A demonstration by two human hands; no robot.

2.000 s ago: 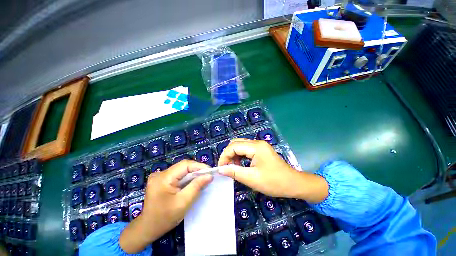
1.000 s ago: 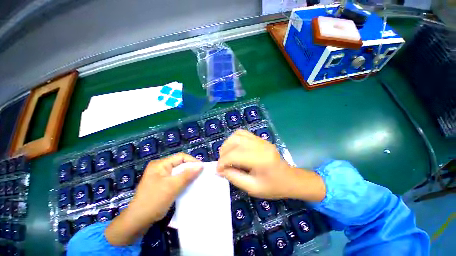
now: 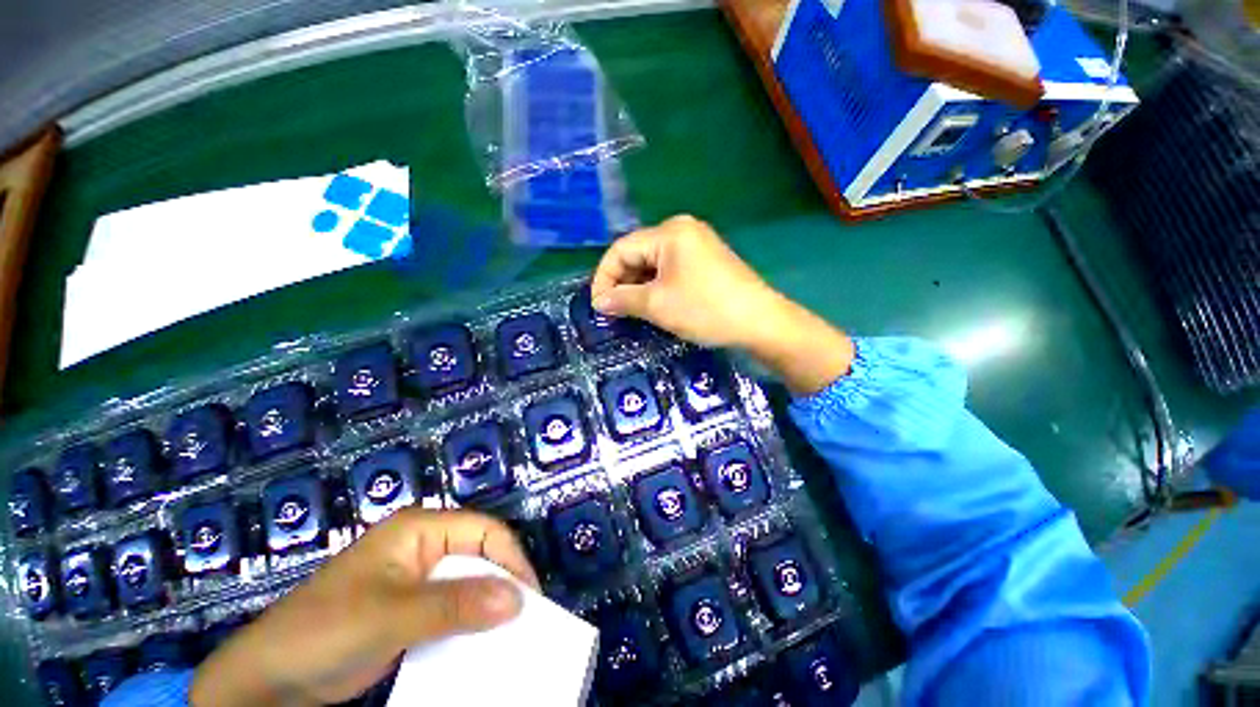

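Observation:
Dark rounded-square units [image 3: 557,430] with pale round centre marks sit in rows in a clear blister tray [image 3: 283,345]. My left hand [image 3: 401,594] holds a white backing sheet [image 3: 498,649] over the front part of the tray, thumb on top. My right hand [image 3: 677,283] is at the back row near its right end, thumb and forefinger pinched together at a dark unit's top. Whether anything small is between those fingertips cannot be seen. The hands and sheet hide some units.
White sheets [image 3: 180,256] with light-blue film pieces [image 3: 376,221] lie behind the tray. A clear bag with blue contents [image 3: 560,152] is at back centre. A blue bench device [image 3: 953,131] is at back right, a cable [image 3: 1126,345] and ridged dark stack [image 3: 1188,207] right, a wooden frame [image 3: 21,221] far left.
My hands have separated. My right hand moved from the sheet's top edge to the back row. My left hand moved lower left with the sheet. The view has shifted, with the tray appearing larger.

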